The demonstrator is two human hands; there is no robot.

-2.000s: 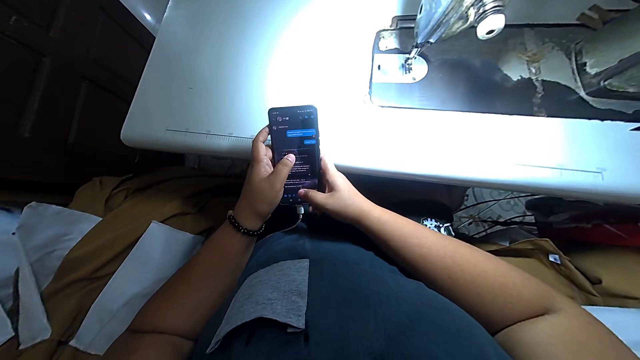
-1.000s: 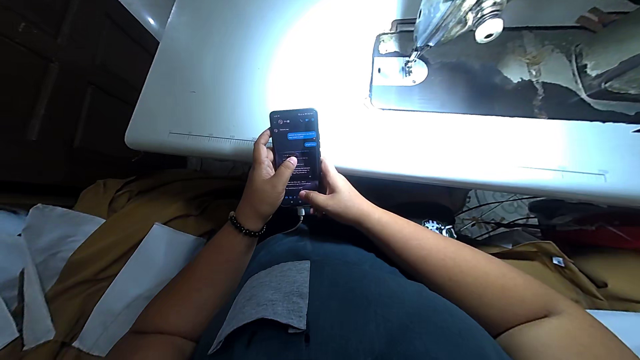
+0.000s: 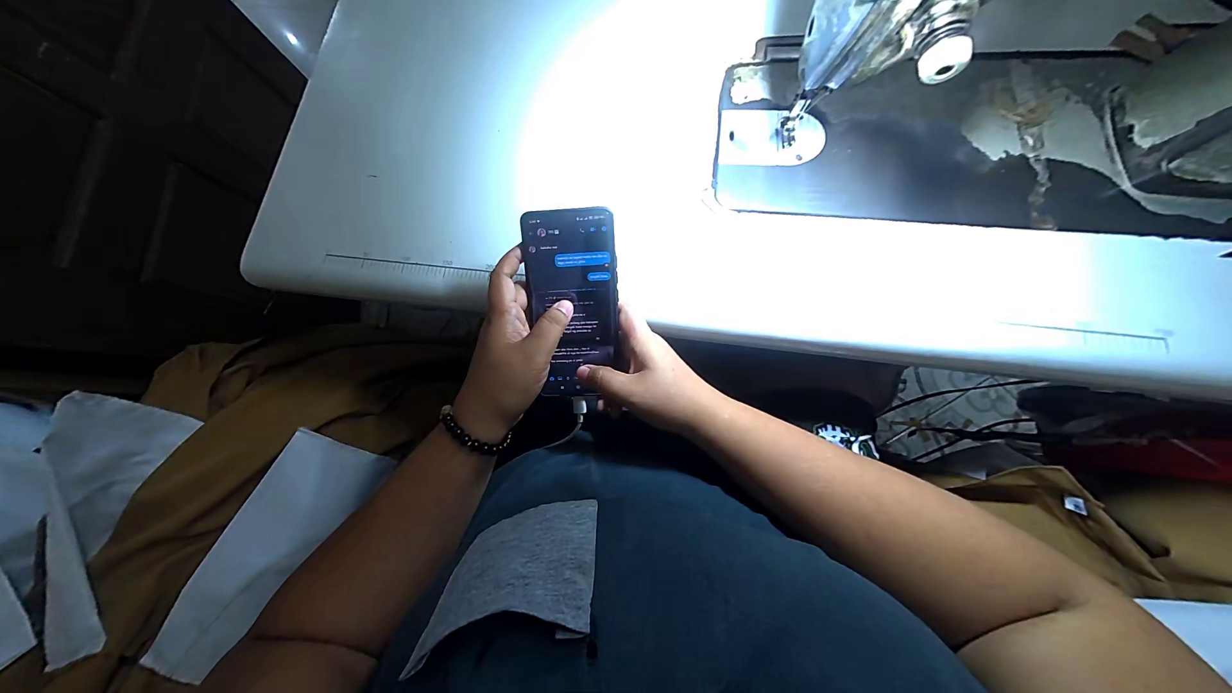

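A smartphone (image 3: 587, 289) with a chat on its lit screen is held upright at the front edge of the sewing table. My left hand (image 3: 515, 346) grips its left side, the thumb over the middle of the screen. My right hand (image 3: 650, 371) holds the lower right side, its thumb at the bottom of the screen. A charging cable (image 3: 579, 414) is plugged into the phone's lower end. A dark beaded bracelet (image 3: 476, 438) circles my left wrist. A piece of grey fabric (image 3: 539, 568) lies on my lap.
The white sewing table (image 3: 423, 192) carries a sewing machine (image 3: 866, 48) at the right, with its needle plate (image 3: 756, 138) under bright light. Brown cloth (image 3: 221, 462) and white fabric pieces (image 3: 279, 549) lie at the left. More brown cloth (image 3: 1020, 491) and dark cables (image 3: 962, 395) are at the right.
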